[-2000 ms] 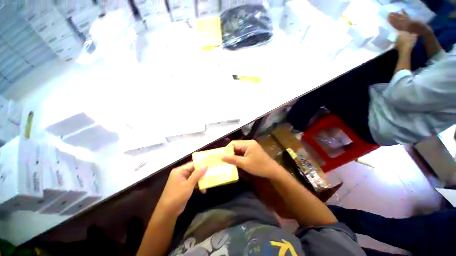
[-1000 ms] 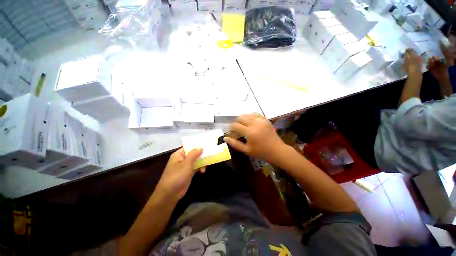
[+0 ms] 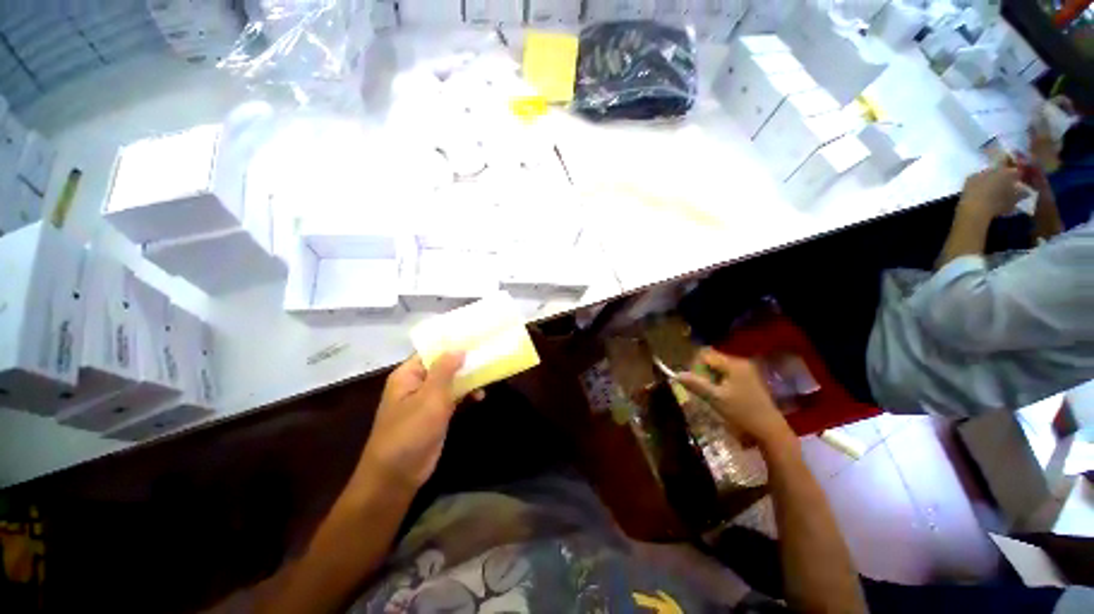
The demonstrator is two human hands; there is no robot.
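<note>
My left hand grips a flat, palm-sized yellow-and-white piece by its lower left part, just in front of the table edge. Its upper side looks pale and its lower edge bright yellow. My right hand is away from the piece, over an open brown carton below the table. Its fingers are bent, with a small pale, greenish shape at the tips. Whether it holds this is not clear.
Open white trays line the table edge. White boxes stand left. A black plastic bundle and yellow card lie at the back. Another worker's sleeve is at right, near a red stool.
My right hand has left the piece, where it was at a small dark thing on the corner, and moved right and down over the carton. My left hand still holds the piece.
</note>
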